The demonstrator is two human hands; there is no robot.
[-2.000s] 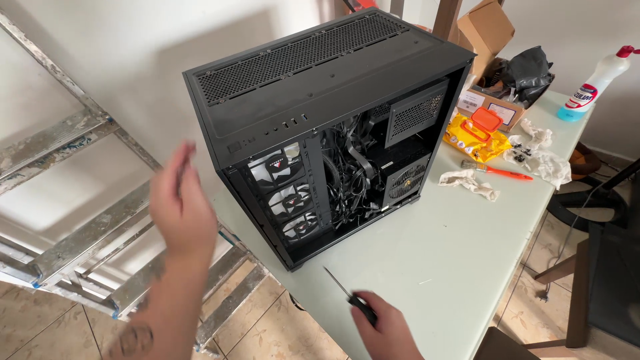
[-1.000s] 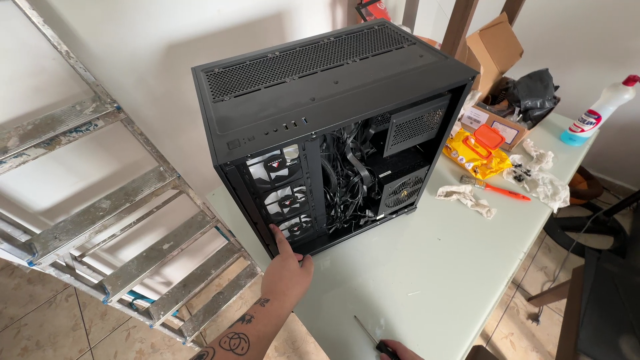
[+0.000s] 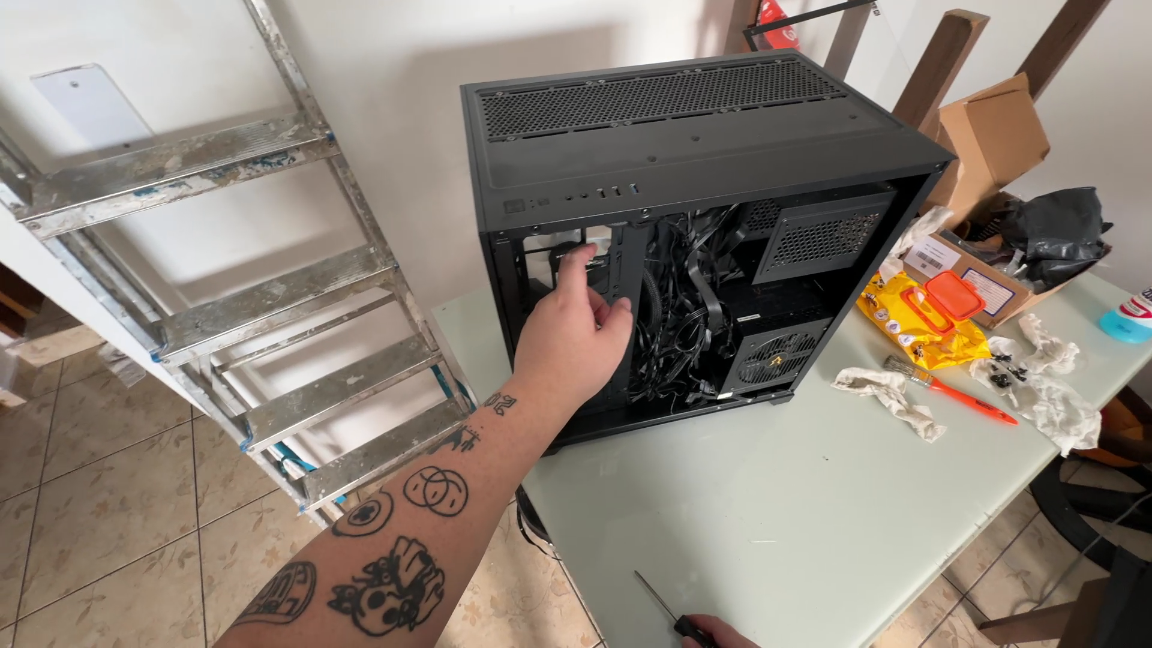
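A black computer case [image 3: 666, 153] stands on the glass-topped table, its side facing me uncovered. Bundled black cables [image 3: 688, 315] fill its middle, beside a power supply [image 3: 778, 355] with a fan grille. My left hand [image 3: 576, 333] is in front of the fan bay at the case's left part, index finger pointing up and the other fingers partly curled; I see nothing held in it. Whether the fingertip touches the case I cannot tell. At the bottom edge my right hand [image 3: 720, 632], mostly out of frame, holds a screwdriver [image 3: 661, 598] by its black handle, the shaft pointing up and left.
A paint-stained metal stepladder [image 3: 297, 288] stands left of the table [image 3: 720, 504]. On the table's right lie a yellow wipes pack [image 3: 918, 315], a brush with an orange handle [image 3: 972, 400] and crumpled wipes [image 3: 886, 396]. Behind are an open cardboard box [image 3: 990, 288] and a bottle [image 3: 1127, 317].
My left hand has gone from left of the case to the lower fans, then up to the bay's upper part. The right hand with the screwdriver has moved lower in view.
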